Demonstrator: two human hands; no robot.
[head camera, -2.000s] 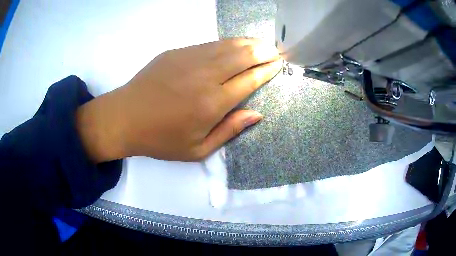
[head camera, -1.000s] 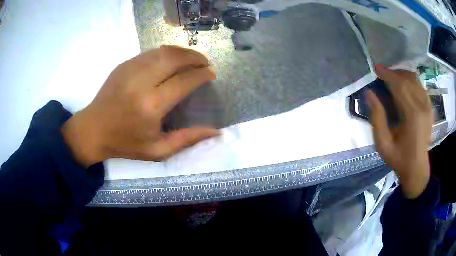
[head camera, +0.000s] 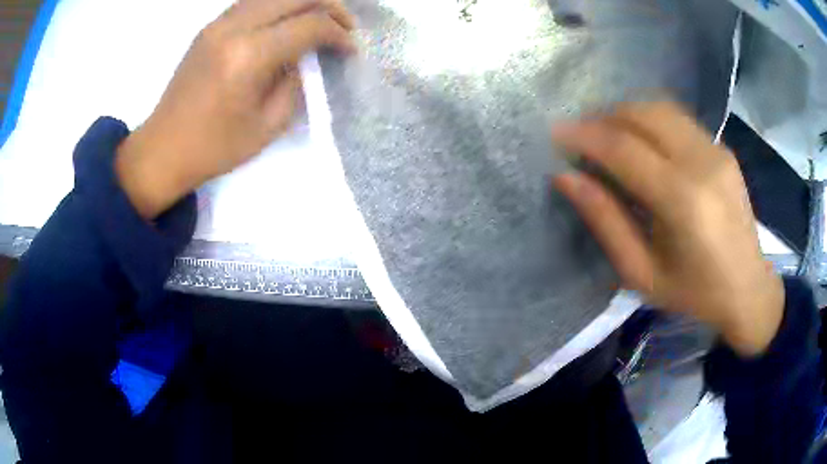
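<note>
The mottled grey fabric panel lies under the bright lamp, and its white-edged corner hangs over the table's front edge towards my lap. My left hand is at its upper left edge, with fingertips on the edge by the white strip. My right hand is blurred over the right part of the panel, thumb and fingers apart; whether it touches the cloth is not clear. The presser foot area shows only slightly at the top, in glare.
The white table has a ruled tape along its front edge. A black flat object lies at the right. A blue bin is at the lower left. Crumpled clear plastic is at the lower right. Part of the machine body shows at the upper right.
The grey panel has come forward, its corner now over the table edge. My left hand has moved up to the panel's left edge. My right hand, out of view at first, has moved left over the cloth.
</note>
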